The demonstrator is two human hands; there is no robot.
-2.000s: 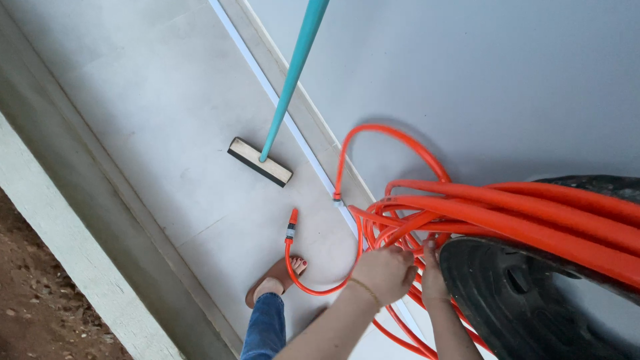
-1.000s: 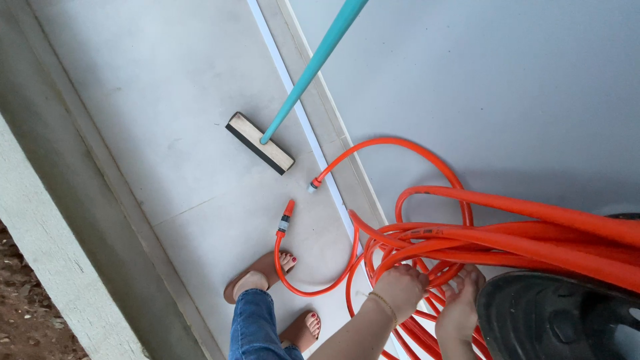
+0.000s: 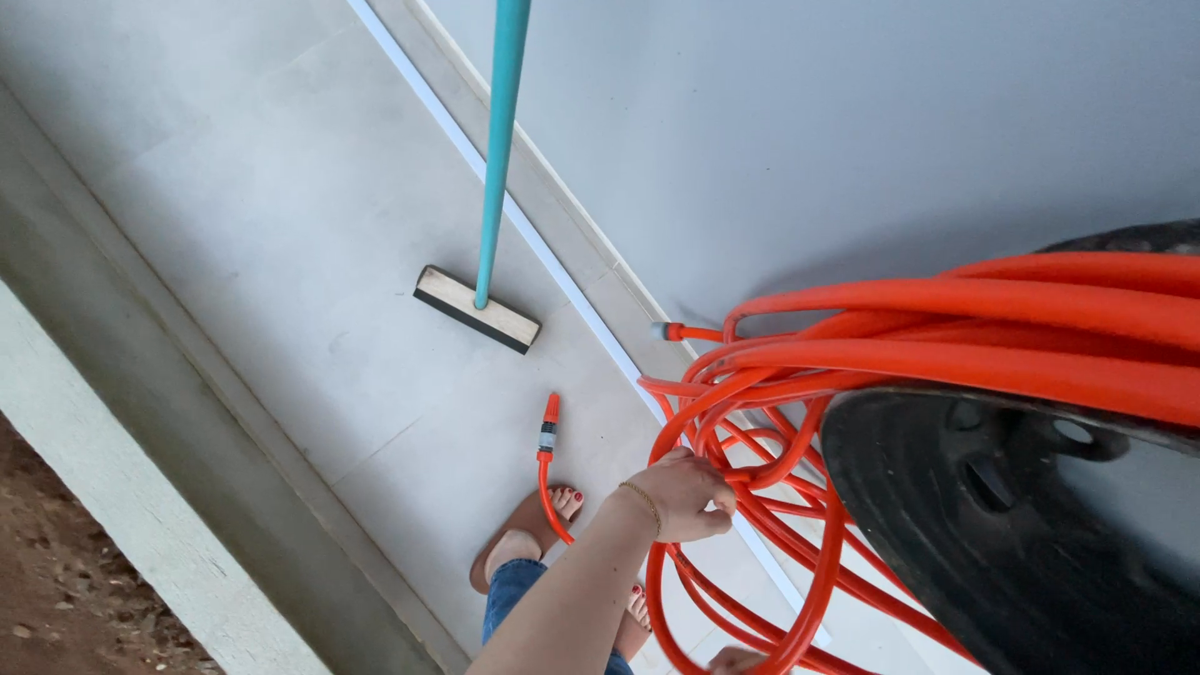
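My left hand (image 3: 689,497), with a thin bracelet at the wrist, grips the loose loops of an orange garden hose (image 3: 825,562); some of its fingers are hidden. Only a small part of my right hand (image 3: 736,660) shows at the bottom edge, against a lower loop, its grip unclear. More turns of the hose pass over a black wheel-like holder (image 3: 900,469) at the right. One hose end bears an orange nozzle (image 3: 549,427) and points up over the floor, left of my hand. Another end with a grey connector (image 3: 667,331) sticks out of the upper loops.
A squeegee with a wooden head (image 3: 478,307) and turquoise handle (image 3: 502,141) stands on the tiled floor. A grey wall (image 3: 797,122) rises at the right, with a white strip (image 3: 562,272) along its foot. A pale ledge (image 3: 122,534) borders bare soil (image 3: 66,562) at lower left.
The end with the grey connector has moved right, towards the loops, and its wide arc has gone. My right hand has moved down from beside the black holder to the bottom edge.
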